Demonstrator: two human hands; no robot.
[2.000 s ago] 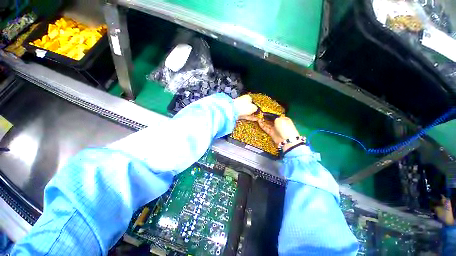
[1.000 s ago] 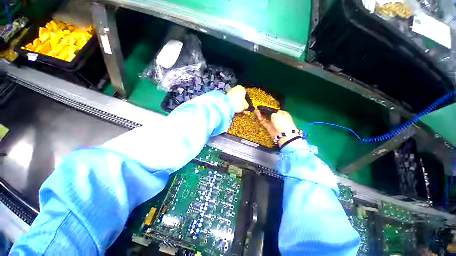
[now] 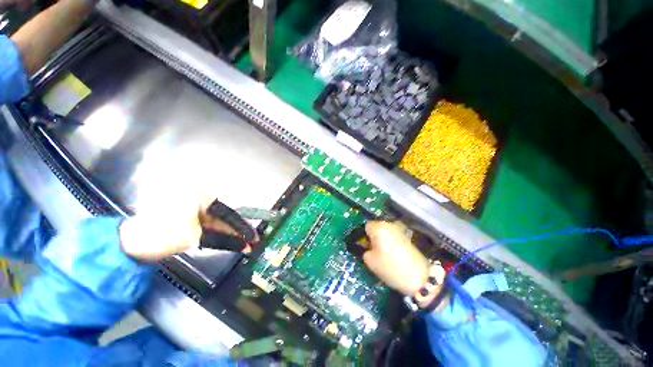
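The main circuit board (image 3: 315,265) lies in a black pallet (image 3: 247,304) at the lower middle. A narrow green side strip (image 3: 344,179) with pale pads runs along its far edge. My left hand (image 3: 190,229), with black finger cots, is at the board's left edge. Its fingers are bent close together and blurred; I cannot tell whether they hold a part. My right hand (image 3: 390,254) is over the board's upper right part, fingertips down in black cots. Its fingertips are partly hidden, so I cannot tell whether they hold a part.
Bins of grey components (image 3: 379,100) and small yellow components (image 3: 455,154) stand beyond the conveyor rail (image 3: 236,107). A plastic bag (image 3: 358,36) lies behind the grey bin. A blue cord (image 3: 544,236) stretches right from my wrist. Another person's forearm (image 3: 54,29) is at upper left.
Both hands have left the yellow bin and come back to the board. My left hand is now left of it and my right hand over it. The camera view has shifted and another person's arm appears.
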